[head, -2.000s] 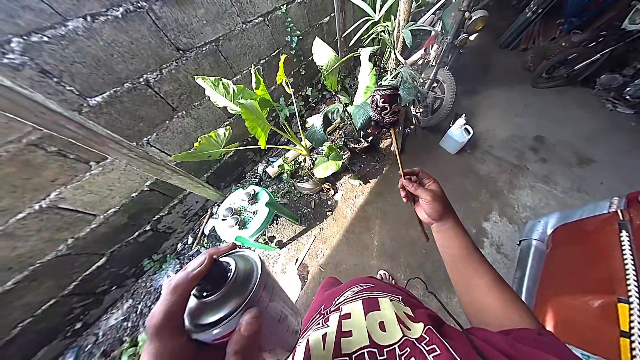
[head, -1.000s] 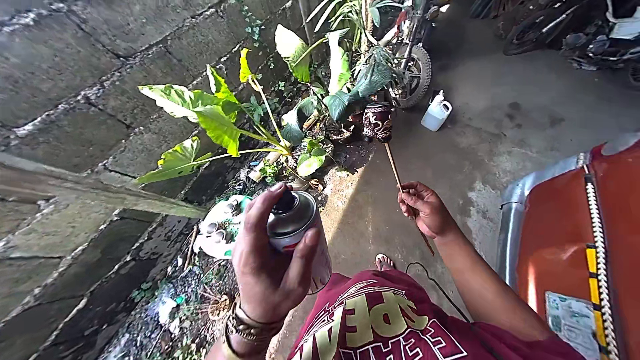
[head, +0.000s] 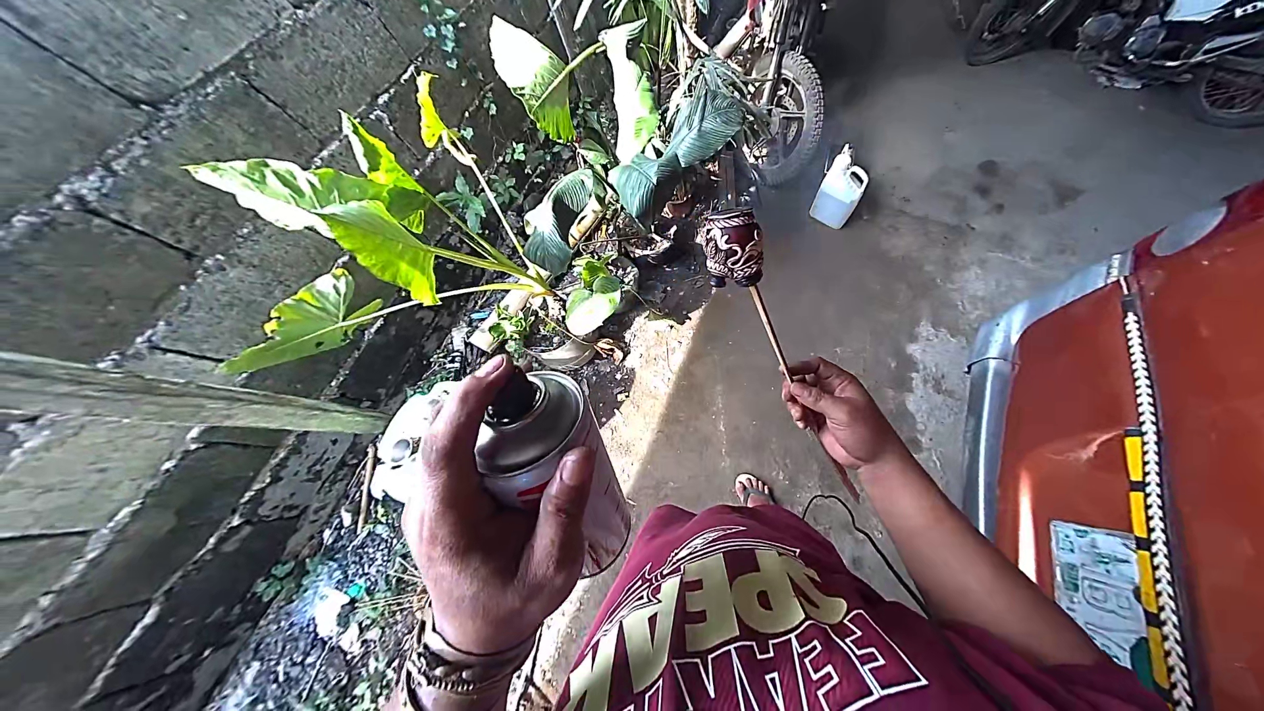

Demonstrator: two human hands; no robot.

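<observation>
My left hand (head: 494, 523) is wrapped around a spray can (head: 558, 454), its index finger on the black nozzle at the top. The can has a silver shoulder and a light body. Farther off to the right, my right hand (head: 839, 410) grips a thin wooden stick (head: 769, 324) between thumb and fingers. On the stick's far end sits a small dark red carved pot (head: 734, 248) with pale raised scrollwork. Whether spray is leaving the nozzle cannot be told.
A block wall (head: 227, 118) and broad-leaved plants (head: 385, 232) line the left. A white plastic jug (head: 839, 190) stands on the concrete near a motorcycle wheel (head: 793, 118). An orange-red vehicle (head: 1066, 395) is close on the right. A white stool (head: 400, 444) sits behind the can.
My left hand has risen from the lower left with the spray can, which now stands closer to upright. My right hand still holds the stick with the pot.
</observation>
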